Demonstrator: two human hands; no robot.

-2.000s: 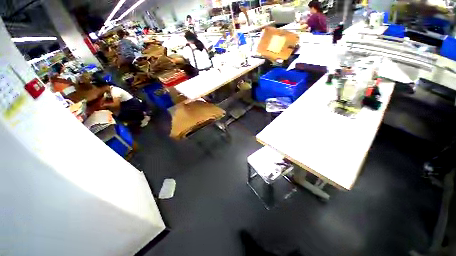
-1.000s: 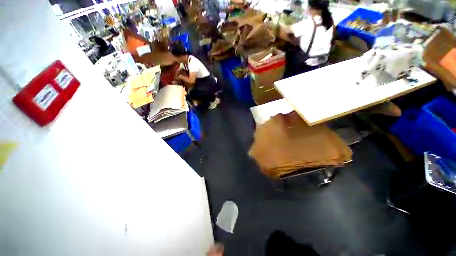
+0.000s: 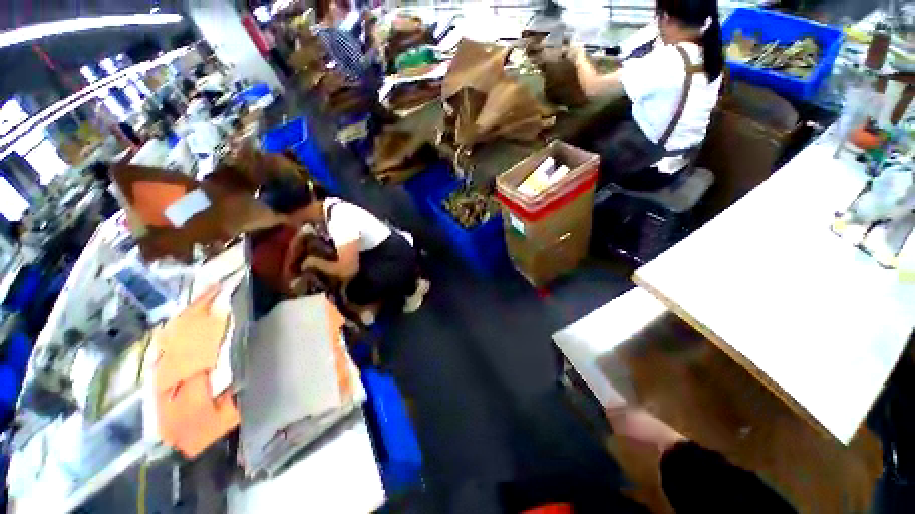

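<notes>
A broad stack of brown panels (image 3: 742,402) lies at the lower right, partly under the corner of a white table. A white board or seat (image 3: 614,326) shows at its far left side. My right hand (image 3: 642,427), blurred, comes from a dark sleeve at the lower right. It is over the left part of the brown stack, by the white edge. Its fingers are too blurred to tell whether they grip anything. My left hand is not in view.
A white sewing table (image 3: 773,291) stands at right. A carton (image 3: 550,226) and blue bin (image 3: 472,226) are ahead. Grey and orange sheet stacks (image 3: 291,376) lie at left. One person bends beside them; another sits beyond the carton. Dark floor (image 3: 462,371) runs between.
The view has turned left and moved nearer to the brown stack, the carton and the bending person. My right hand and dark sleeve now show over the stack.
</notes>
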